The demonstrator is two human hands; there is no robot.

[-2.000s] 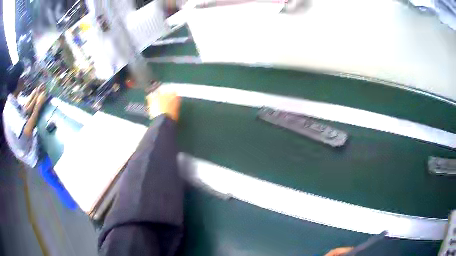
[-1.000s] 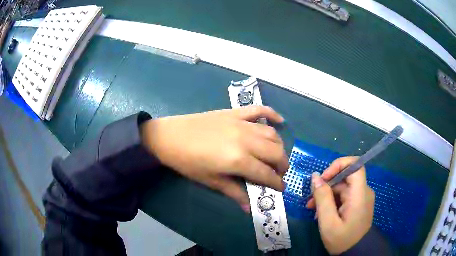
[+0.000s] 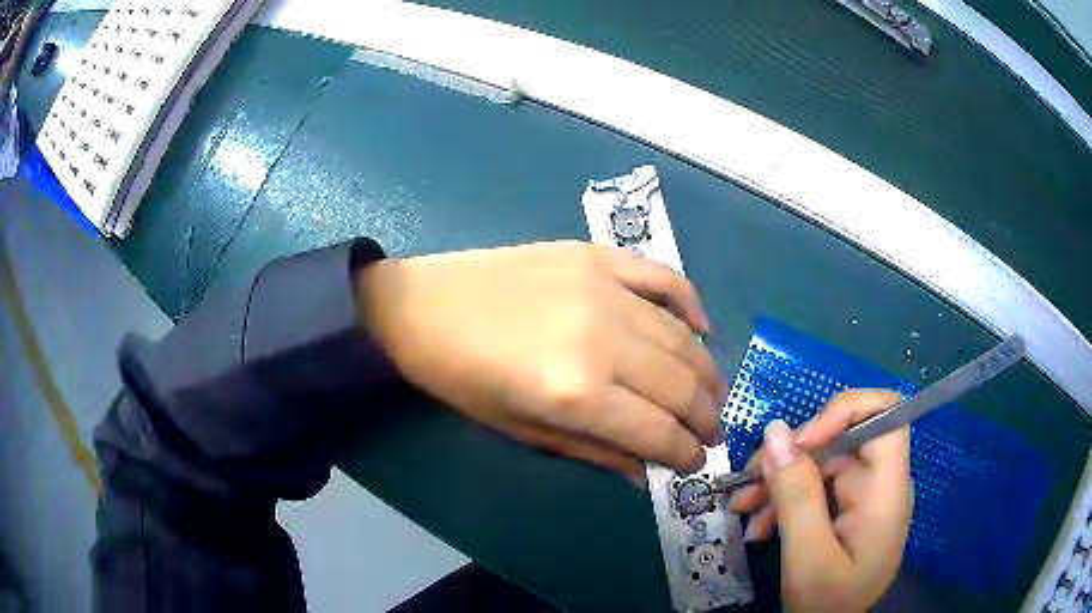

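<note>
The silver carrier strip (image 3: 707,527) lies on the dark green bench, running from upper middle to bottom. Round units show at its top end and near its bottom; its middle is hidden under my left hand (image 3: 551,353). My left hand lies across the strip, fingers on its right edge. My right hand (image 3: 838,503) holds grey tweezers (image 3: 946,389) like a pen, their tips at a round unit (image 3: 693,496) just below my left fingers. The blue grid tray (image 3: 790,381) lies right of the strip, partly behind my right hand, with pale pieces in its left part.
Stacked white parts trays (image 3: 126,90) stand at the upper left over a blue edge (image 3: 60,192). Another white parts tray (image 3: 1066,581) is cut off at the lower right. A white guide rail (image 3: 719,138) crosses the bench. Another strip (image 3: 892,22) lies beyond it.
My left hand, absent from the strip in the oldest frame, now rests on it. Since one second ago, the tweezers' tips have moved from the blue tray to the round unit.
</note>
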